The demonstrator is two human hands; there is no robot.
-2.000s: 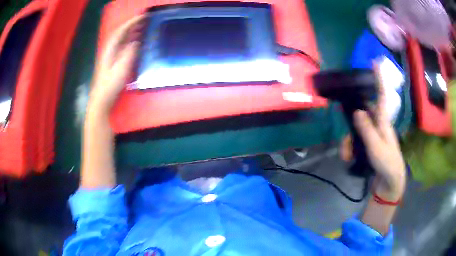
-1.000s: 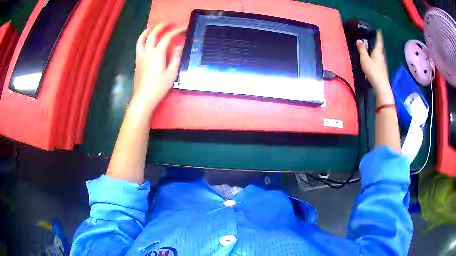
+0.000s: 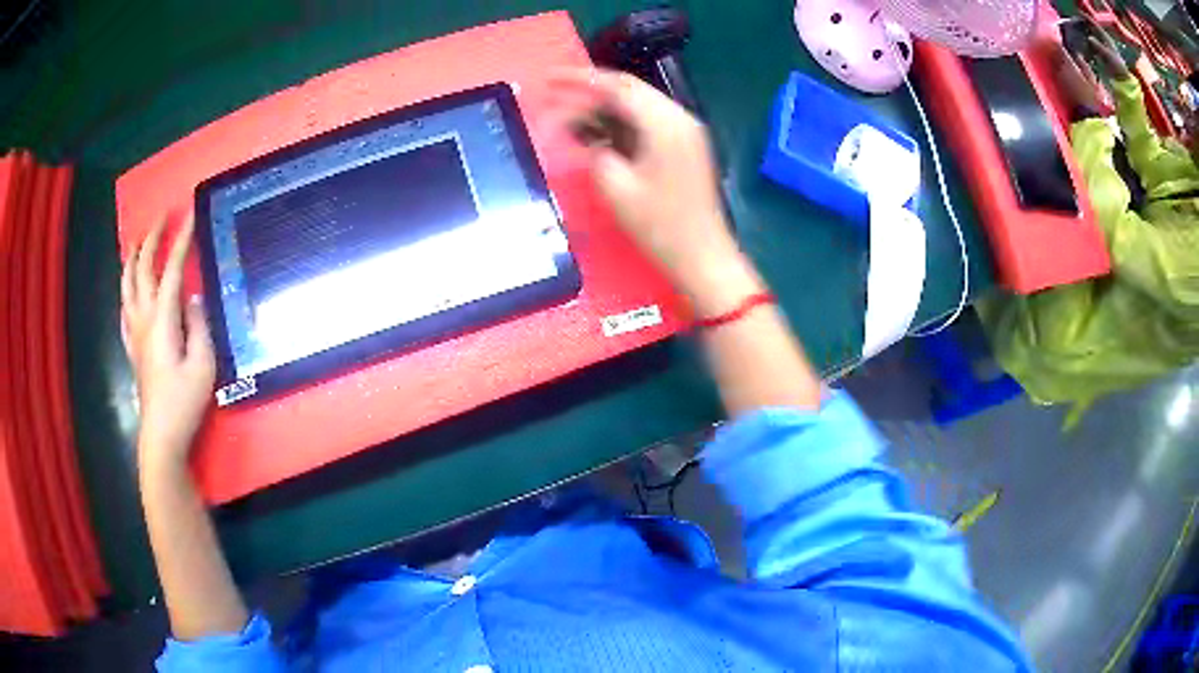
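A lit tablet (image 3: 381, 237) with a dark panel in a grey-white window lies in a red foam tray (image 3: 434, 401). My left hand (image 3: 168, 335) rests flat at the tablet's left edge, fingers apart, holding nothing. My right hand (image 3: 658, 178) is over the tray's right side, just right of the tablet, with bent, blurred fingers. Its fingertips are near a small dark object, perhaps the USB plug; I cannot tell if it is gripped. The black barcode scanner (image 3: 640, 40) lies on the green bench beyond my right hand. A white label (image 3: 631, 320) is on the tray's front right.
Stacked red foam trays (image 3: 40, 394) stand at the left. At the right are a blue box (image 3: 805, 138) with a white label roll (image 3: 878, 164), a pink fan (image 3: 855, 40) with a white cord, another tray with a dark tablet (image 3: 1019, 132), and a person in yellow-green (image 3: 1091, 316).
My right hand has left the scanner and moved to the tray beside the tablet. The view has turned, so the tray appears tilted and further left. My left hand stays at the tablet's left edge.
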